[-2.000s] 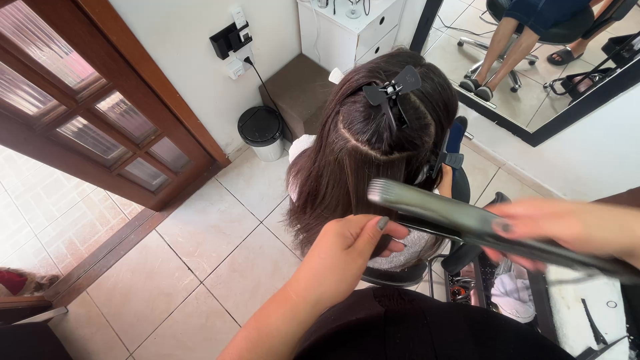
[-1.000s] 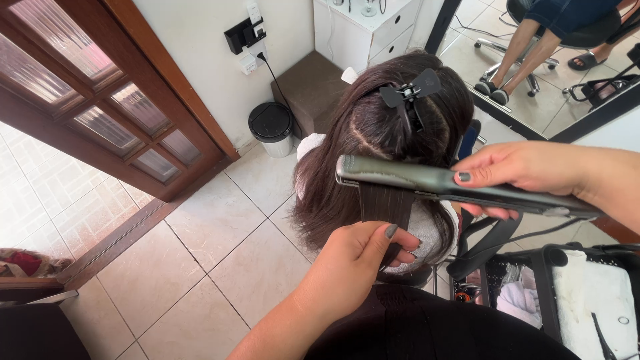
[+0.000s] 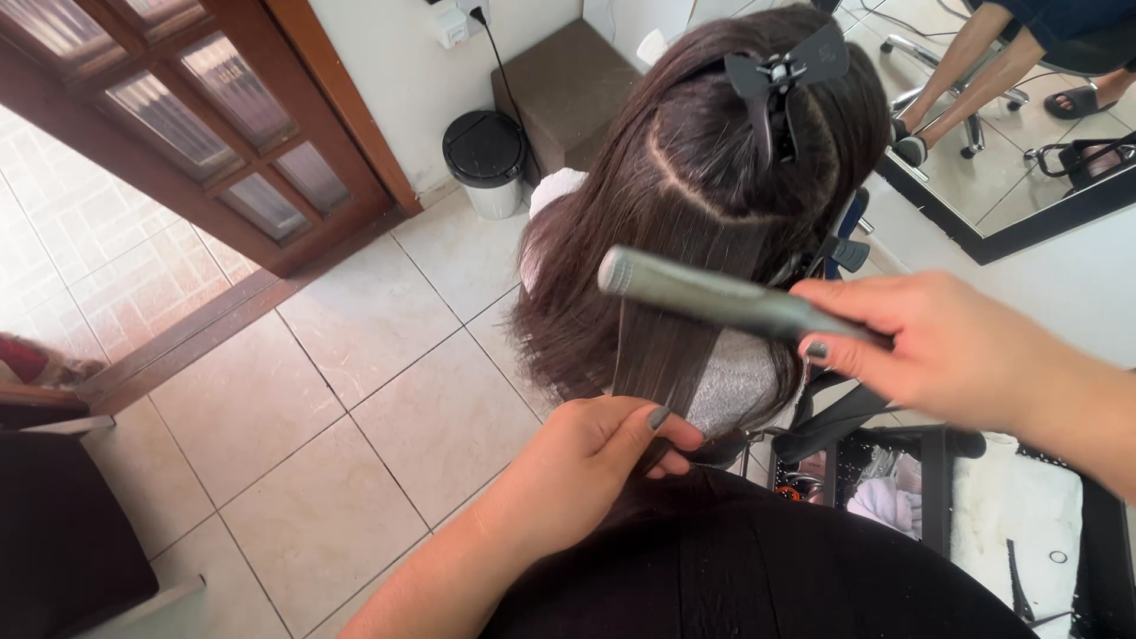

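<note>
My left hand (image 3: 612, 453) pinches the lower part of a flat section of dark hair (image 3: 661, 355) between thumb and fingers. In my right hand (image 3: 932, 346) is a hair straightener (image 3: 710, 297), blurred, its rounded end pointing left across that section. Whether its plates are closed on the hair cannot be told. The seated person's head, seen from behind, has a curved parting, and a black claw clip (image 3: 781, 84) holds the top hair up. A light towel (image 3: 745, 382) lies around the shoulders under the loose hair.
At lower right stands a trolley (image 3: 936, 488) with cloths and a comb-like tool. A large black-framed mirror (image 3: 985, 240) reflects a person's legs and a wheeled chair. Near the wall are a lidded bin (image 3: 484, 160) and a brown box-like block (image 3: 568, 89); a wooden glazed door (image 3: 213, 115) is at left.
The straightener, lying over the held hair section one second ago, now shows blurred, its rounded end higher above my left hand. My left hand still grips the hair. The view has moved closer.
</note>
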